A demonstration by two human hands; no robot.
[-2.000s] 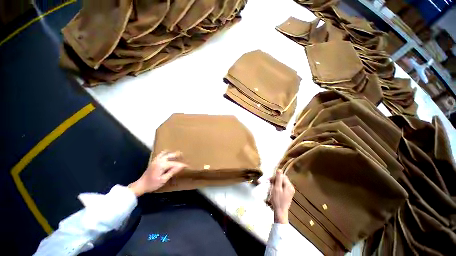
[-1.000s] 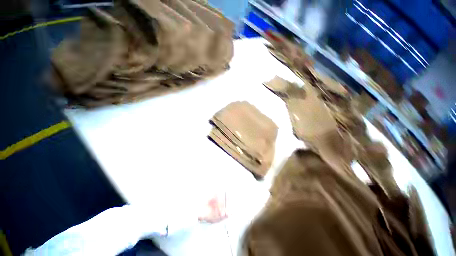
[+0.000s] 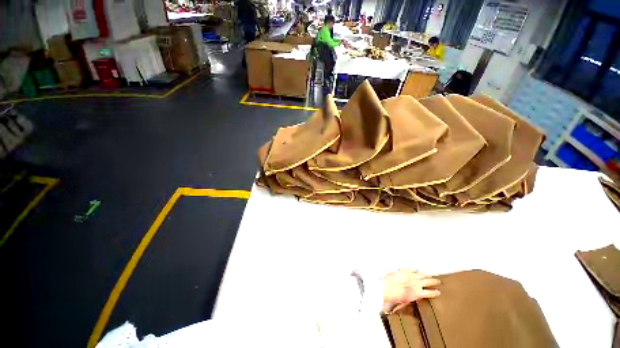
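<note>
Brown pouches (image 3: 483,309) lie at the bottom right of the head view on the white table, cut off by the lower edge. Their hemmed edges face left and overlap. My left hand (image 3: 408,288), in a white sleeve, reaches in from the lower left and lies over the upper hem corner with its fingers extended to the right. No grip on the cloth shows; the thumb is not clear. My right hand is not in view.
A large fanned stack of brown pouches (image 3: 408,149) lies along the table's far side. More brown pieces (image 3: 602,268) show at the right edge. The white table (image 3: 292,251) ends at the left above dark floor. Cartons and a person in green (image 3: 328,37) are farther back.
The view has swung left and up, bringing the floor and workshop into sight. The fanned stack now appears farther right. My left hand, blurred above the table before, now lies on the pouches.
</note>
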